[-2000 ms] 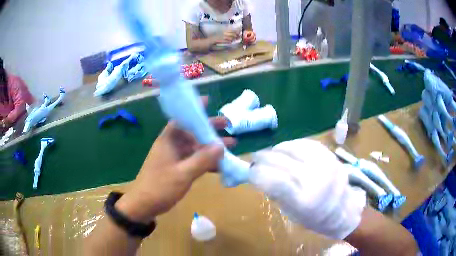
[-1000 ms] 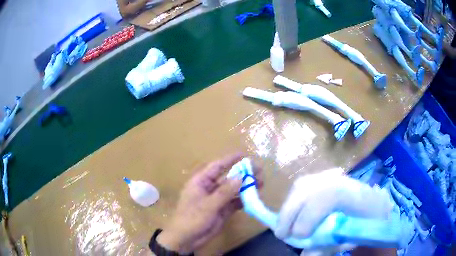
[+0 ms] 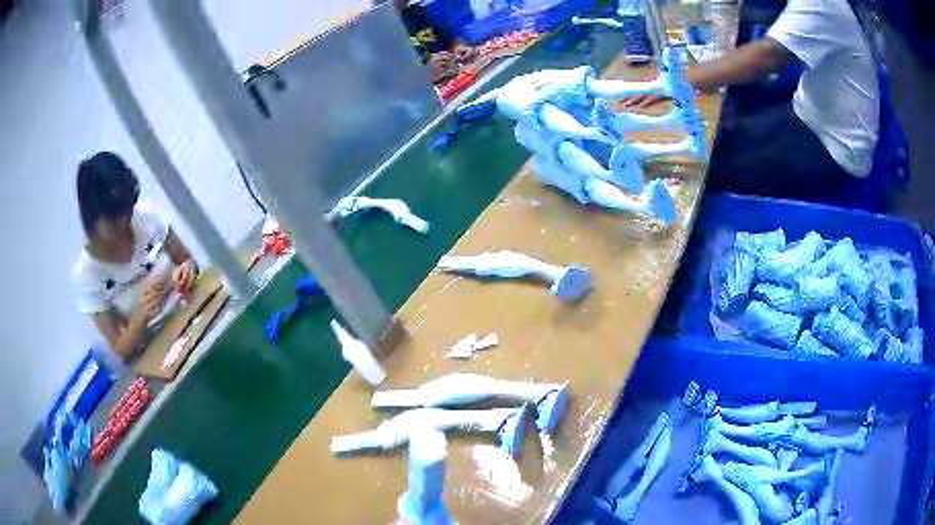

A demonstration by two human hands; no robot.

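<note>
Neither of my hands shows. A pale blue limb part rises upright from the bottom edge; what holds it is out of view. Two lower legs lie side by side on the brown bench, one above, the other below with its foot end to the right. Another lower leg lies farther up the bench. Small white wedge pieces lie between them. A white nozzle bottle stands beside the metal post.
Joined limb assemblies are piled at the far bench end. Blue crates of tubes and legs stand at right. The green conveyor carries a pale blue tube pair and dark-blue parts. Two people sit beyond.
The view has swung right towards the crates and far bench end. Both hands and the blue-tipped glue bottle have left the picture. The two legs remain on the bench.
</note>
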